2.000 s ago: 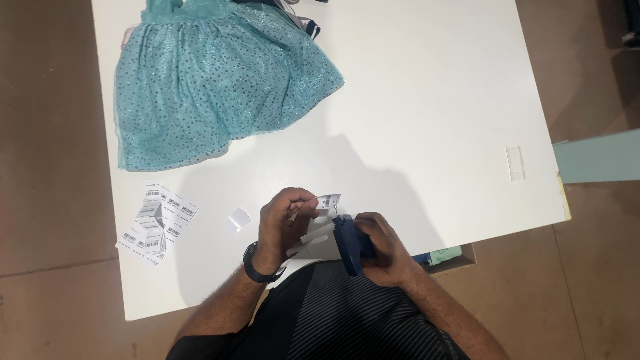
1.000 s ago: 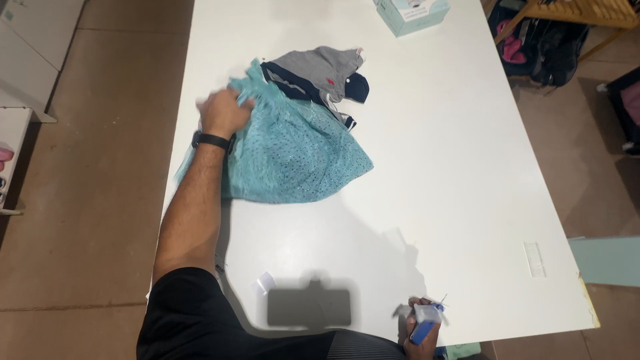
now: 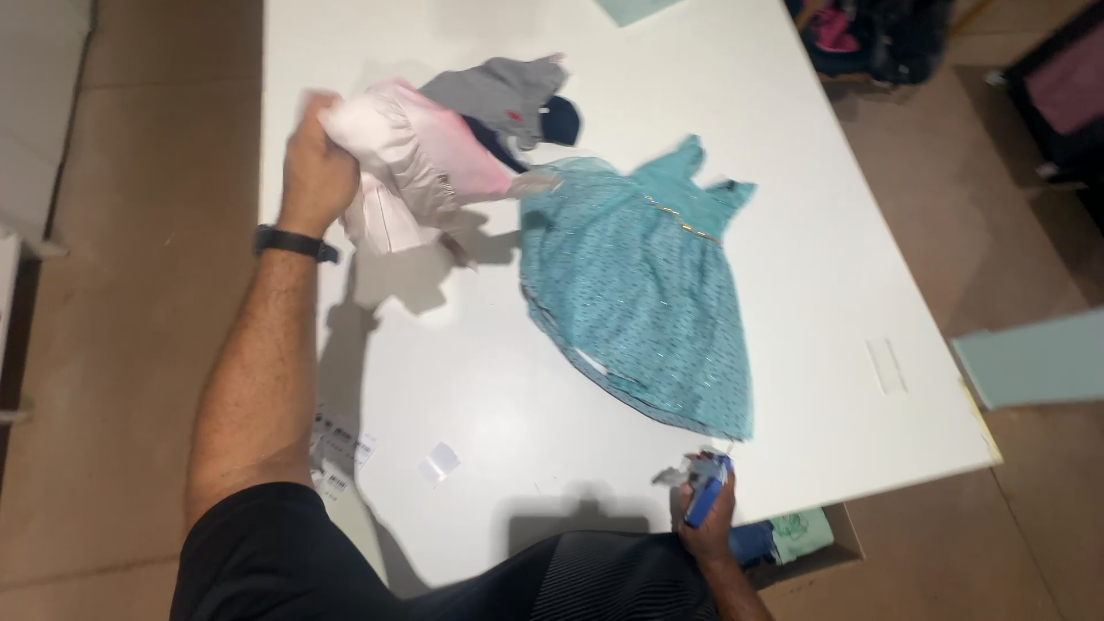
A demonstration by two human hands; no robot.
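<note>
My left hand [image 3: 319, 168], a black band on its wrist, grips a pale pink garment [image 3: 410, 155] with gathered fabric, lifted over the table's left part. A turquoise dress [image 3: 638, 293] with a glittery skirt and gold trim at the waist lies to its right. Behind the pink garment are a grey garment [image 3: 496, 90] with a small red mark and a dark navy piece [image 3: 561, 121]. Down at the near edge, my right hand [image 3: 711, 513] is closed around a blue handheld tool [image 3: 707, 496], possibly a tagging gun, with blurred whitish pieces beside it.
Printed barcode labels [image 3: 332, 483] lie partly behind my left arm on the white table [image 3: 819, 362]. A small white paper piece [image 3: 440, 463] and a clear strip [image 3: 886, 366] rest there too. Below the near edge, a box [image 3: 849, 535] holds folded clothes. A light green panel [image 3: 1035, 358] stands right.
The turquoise dress has moved right and turned. My left hand, on that dress a second ago, now holds the pink garment. The blue tool stays in my right hand.
</note>
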